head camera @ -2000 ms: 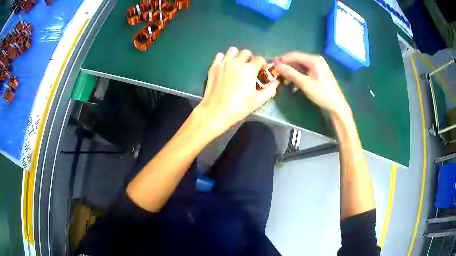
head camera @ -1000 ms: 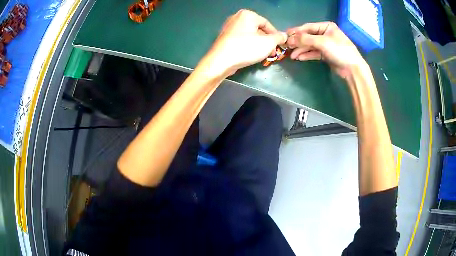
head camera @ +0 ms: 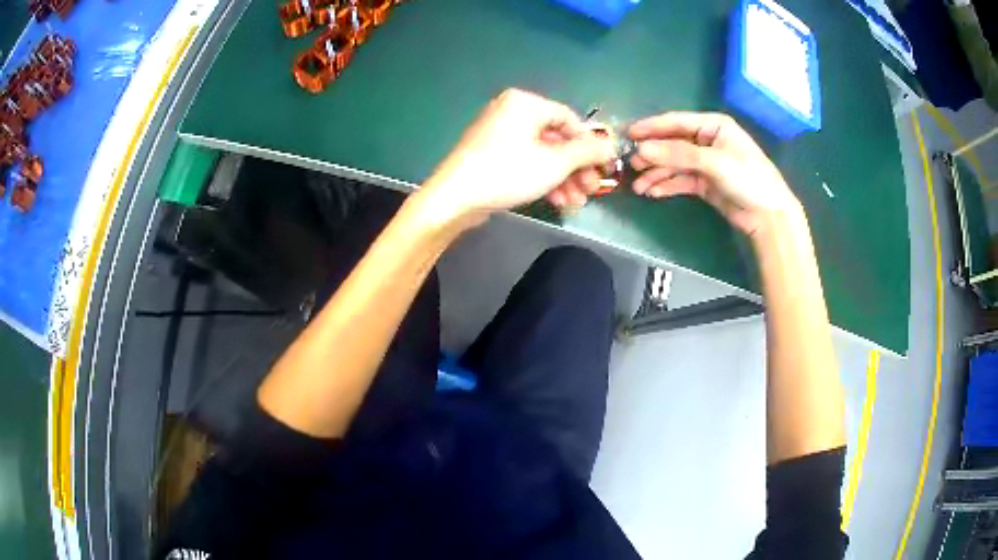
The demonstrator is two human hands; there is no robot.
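Note:
An orange-brown copper coil [head camera: 610,179] is held between my hands above the front of the green bench. Fingers hide most of it. My left hand [head camera: 536,151] is bare and closed around the coil's left side. My right hand [head camera: 700,164] is bare, with thumb and fingertips pinched at the coil's upper right, by its pale lead ends. Whether the right fingertips hold a separate small piece is too blurred to tell. A short dark end sticks up above the left fingers.
Several coils [head camera: 313,72] lie on the green bench [head camera: 438,66] at the upper left. More coils [head camera: 38,82] lie on the blue sheet [head camera: 104,82] at far left. A blue bin [head camera: 775,68] with white contents stands right of my hands; another blue bin [head camera: 600,9] is cut off at the top.
Compared with two seconds ago, my left hand has turned and my right fingers meet it at the coil. The coil is now more hidden. The camera view has shifted too.

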